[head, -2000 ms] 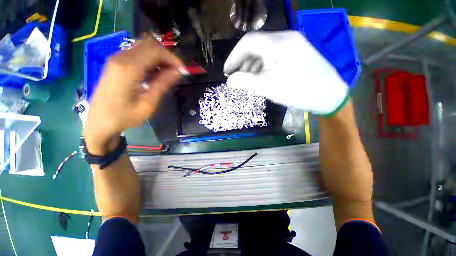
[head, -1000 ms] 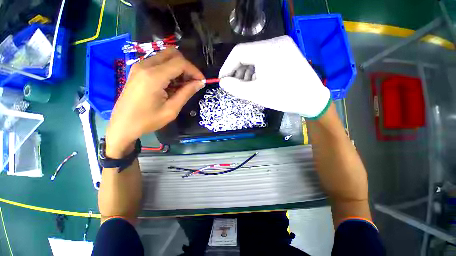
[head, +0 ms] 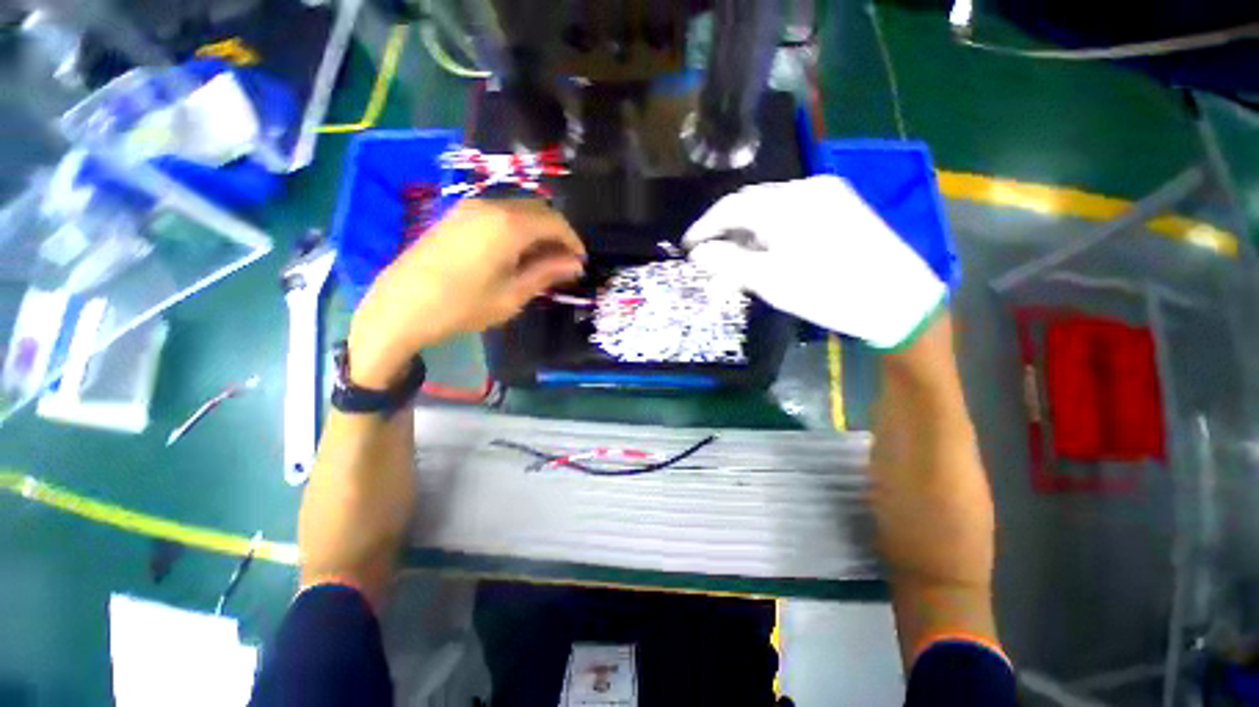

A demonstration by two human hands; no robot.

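My left hand, bare with a dark wristband, holds a short red and white wire lead at its fingertips, beside the heap of small white terminals. My right hand, in a white knitted glove with a green cuff, is over the heap's upper right edge. Its fingertips are bent together; a tiny piece seems to show by them, but blur hides whether it is gripped. The heap lies in a black parts tray. A bunch of red and white wire leads lies beyond my left hand.
The press's shiny columns stand behind. Blue parts bins flank it. An adjustable wrench lies at left. A dark, red and white sample harness lies on the ribbed ledge. A red bin is low right.
The view has shifted, so the bench appears lower and further right. My hands, together at a red lead a second ago, are now apart. My left hand keeps a lead; my right hand is over the heap.
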